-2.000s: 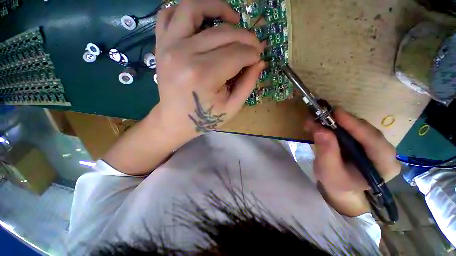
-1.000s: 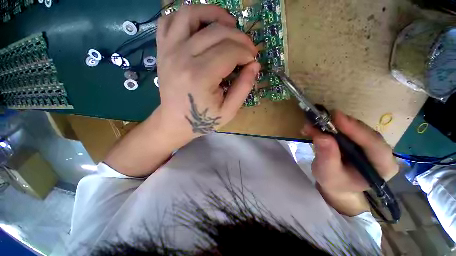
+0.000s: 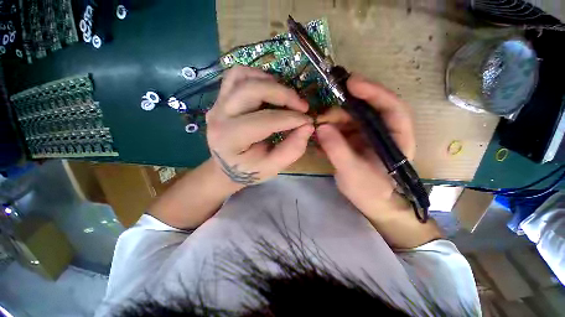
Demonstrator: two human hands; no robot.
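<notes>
The green PCB panel [image 3: 266,52] lies on the brown work board [image 3: 396,37], partly hidden by both hands. My left hand [image 3: 260,124] is over the panel's lower left, its thumb and fingertip pinched together; what they pinch is too small to tell. My right hand [image 3: 372,136] holds the black soldering iron [image 3: 375,133], its metal tip pointing up and left above the panel. My right thumb and forefinger meet my left fingertips. Dark lead wires [image 3: 207,77] run left from the panel to white round components [image 3: 189,73] on the green mat.
Another PCB panel [image 3: 62,121] lies at left, with more panels [image 3: 48,28] and white discs [image 3: 122,11] at upper left. A round silvery tin [image 3: 492,77] stands at right. Yellow rings [image 3: 455,147] lie near it. Cardboard boxes [image 3: 118,189] are below the bench.
My right hand has moved left to meet my left hand, and the iron's tip has swung up, away from the panel's lower right. The view has shifted, showing more of the bench.
</notes>
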